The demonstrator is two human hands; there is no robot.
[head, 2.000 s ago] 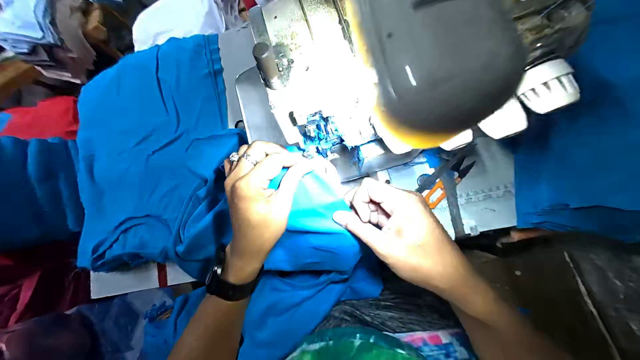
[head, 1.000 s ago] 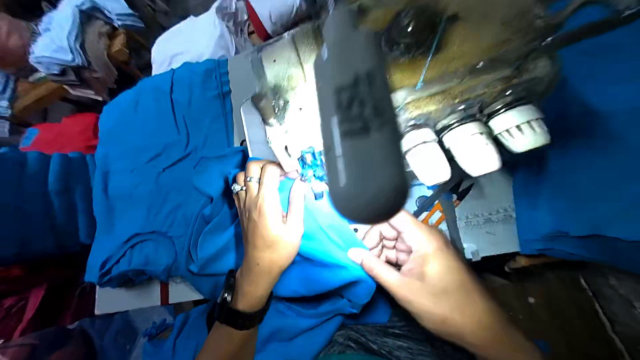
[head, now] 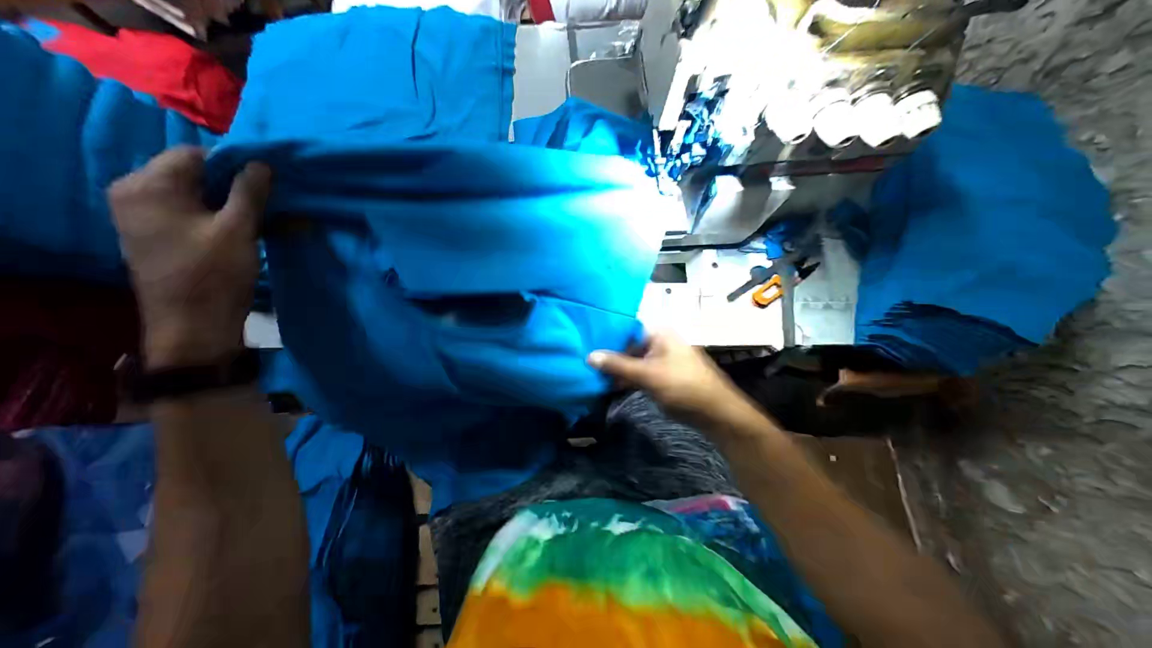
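Observation:
A blue fabric garment piece (head: 504, 243) is stretched between my two hands in front of the sewing machine. My left hand (head: 193, 234), with a dark band on the wrist, grips its upper left end. My right hand (head: 670, 369) pinches its lower right edge between thumb and fingers. The machine (head: 810, 81), brightly lit and apparently an overlock type, stands at the upper right, with blue threads or scraps (head: 697, 126) around its needle area. The cloth's upper right part lies near that area; whether it touches the machine I cannot tell.
Orange-handled thread snips (head: 768, 291) lie on the white table (head: 720, 315) below the machine. Blue fabric piles lie behind my left hand (head: 369, 72) and at the table's right (head: 981, 225). Red cloth (head: 135, 67) is at the upper left, and a rough wall (head: 1062, 468) runs along the right.
My left hand has moved left, away from the machine, with the blue cloth in its grip. The cloth, bunched near the needle area before, is now spread between both hands. The view has shifted.

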